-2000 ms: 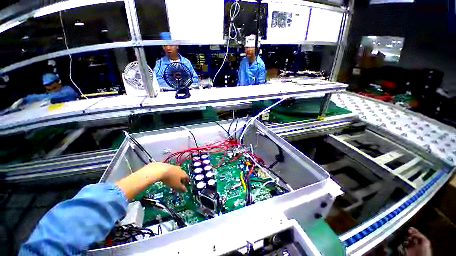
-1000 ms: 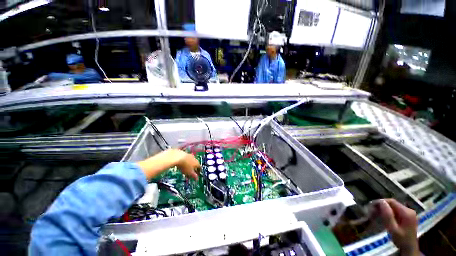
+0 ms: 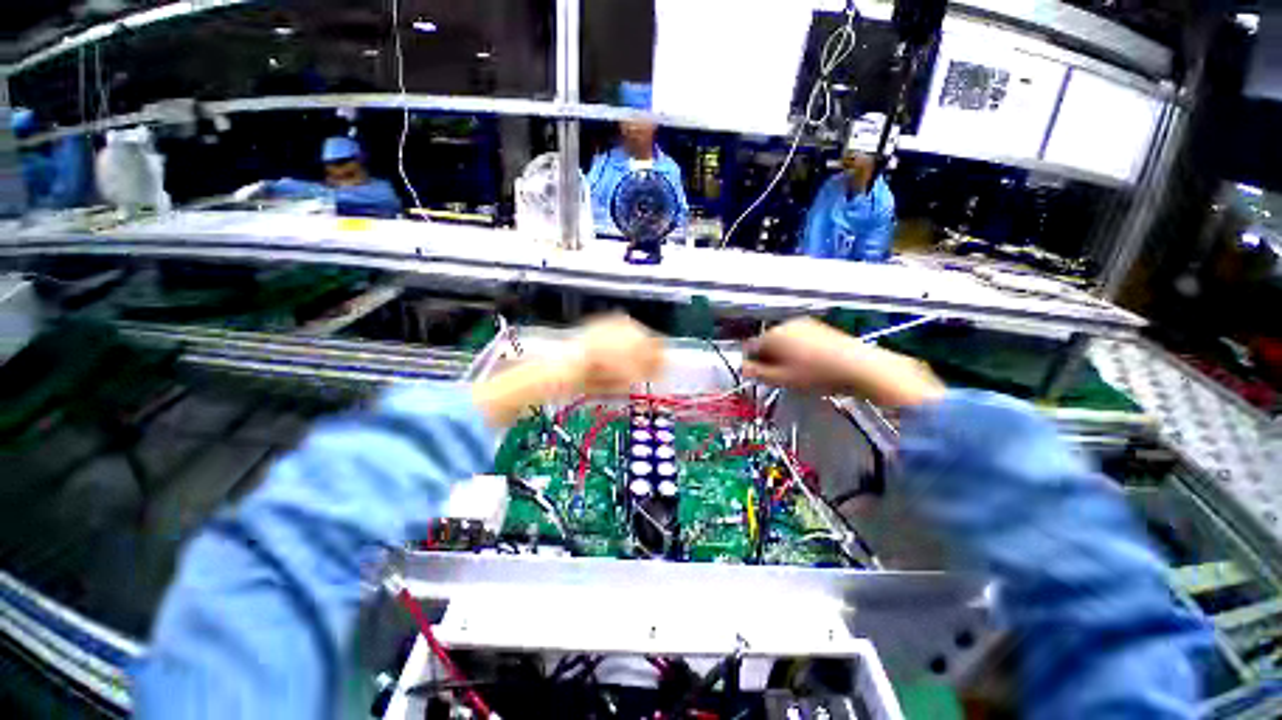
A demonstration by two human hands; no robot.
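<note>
The light-grey enclosure (image 3: 619,574) stands open in front of me. A green circuit board (image 3: 711,523) fills its floor, with a double row of white-topped capacitors (image 3: 652,457) in the middle. Thin red wires (image 3: 717,408) loop across the board's far side. My left hand (image 3: 619,355), blurred, is raised over the far wall of the box. My right hand (image 3: 799,356) is at the far wall to its right, fingertips together near the thin wires. Whether either hand holds anything cannot be told.
A near compartment (image 3: 422,661) holds dark wires and a red one. Beyond the box run rails and a white shelf (image 3: 464,242) with a small dark fan (image 3: 645,211). Several people in blue smocks are behind it. Roller tracks and frames lie at both sides.
My left hand has moved from the board beside the capacitors up to the far wall. My right hand has come from the lower right to the far wall. The view has turned left.
</note>
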